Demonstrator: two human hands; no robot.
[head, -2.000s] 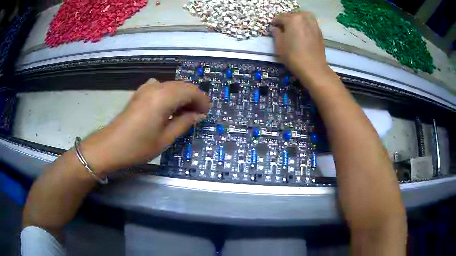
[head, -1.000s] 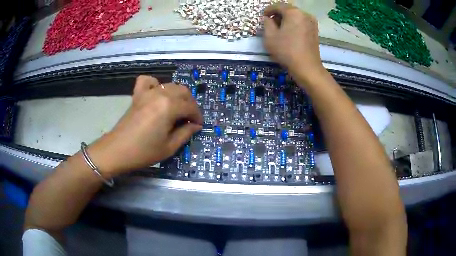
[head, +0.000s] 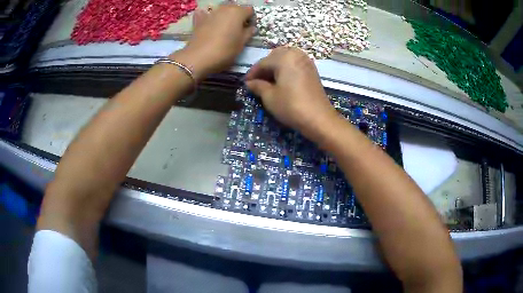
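The dark circuit board panel [head: 269, 189] lies between the conveyor rails, with blue round parts and light-blue strips on it. My left hand [head: 222, 35] is bare, with a bracelet at the wrist, at the left edge of the heap of white components [head: 312, 26]. Its fingertips are bent and partly hidden. My right hand [head: 289, 86] is over the panel's far left corner, with thumb and fingertips together near the far rail. Whether either hand holds a small part cannot be seen.
A heap of red components [head: 129, 20] lies at upper left and green components [head: 459, 63] at upper right. The pale near rail [head: 275, 229] runs across the front. A white sheet [head: 427, 160], a small metal block [head: 485, 217] and a ribbed rod [head: 487, 180] are at right.
My left hand has moved from the panel's left side up to the white heap. My right hand has moved from the white heap down and left over the panel. The view has shifted slightly.
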